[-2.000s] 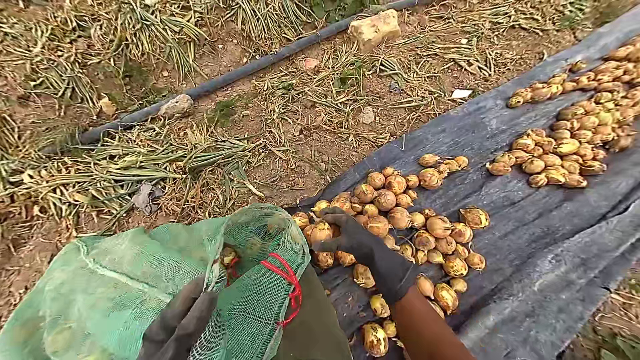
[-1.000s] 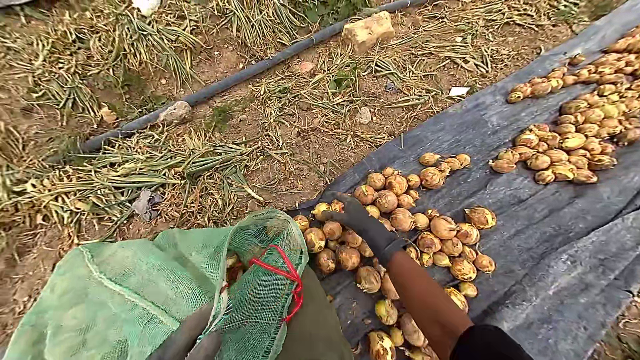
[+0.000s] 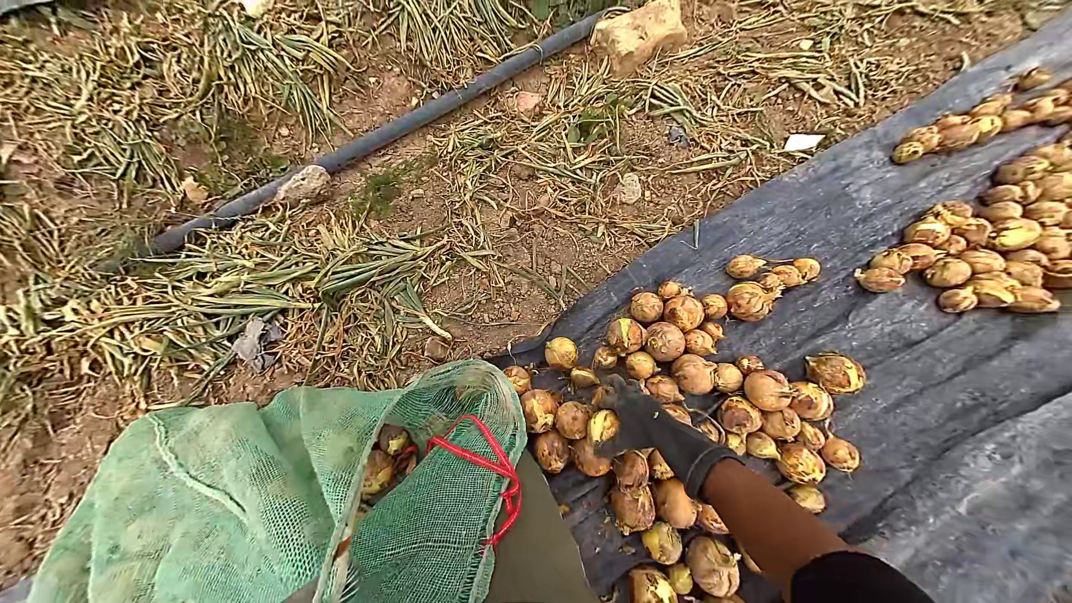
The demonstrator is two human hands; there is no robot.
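Observation:
Many brown and yellow onions (image 3: 693, 373) lie in a loose pile on a dark plastic sheet (image 3: 930, 394). My right hand (image 3: 641, 423), in a dark glove, is down among them, its fingertips touching onions near the pile's left side; whether it grips one cannot be told. At the left lies a green mesh sack (image 3: 218, 494) with its mouth open towards the pile and a red drawstring (image 3: 494, 456) at the rim. A few onions (image 3: 381, 469) show inside the sack. Of my left hand nothing can be clearly made out; the sack's lower edge may hide it.
Further onion piles (image 3: 988, 251) lie on the sheet at the right. A dark hose (image 3: 444, 105) runs across the soil, with a pale stone block (image 3: 641, 33) by its upper end and a smaller stone (image 3: 304, 182) against it. Dry onion leaves (image 3: 335, 268) litter the ground.
My right hand has shifted slightly down and right among the onions since one second ago. My left gloved hand, seen at the sack's lower part in both earlier frames, has dropped largely out of sight.

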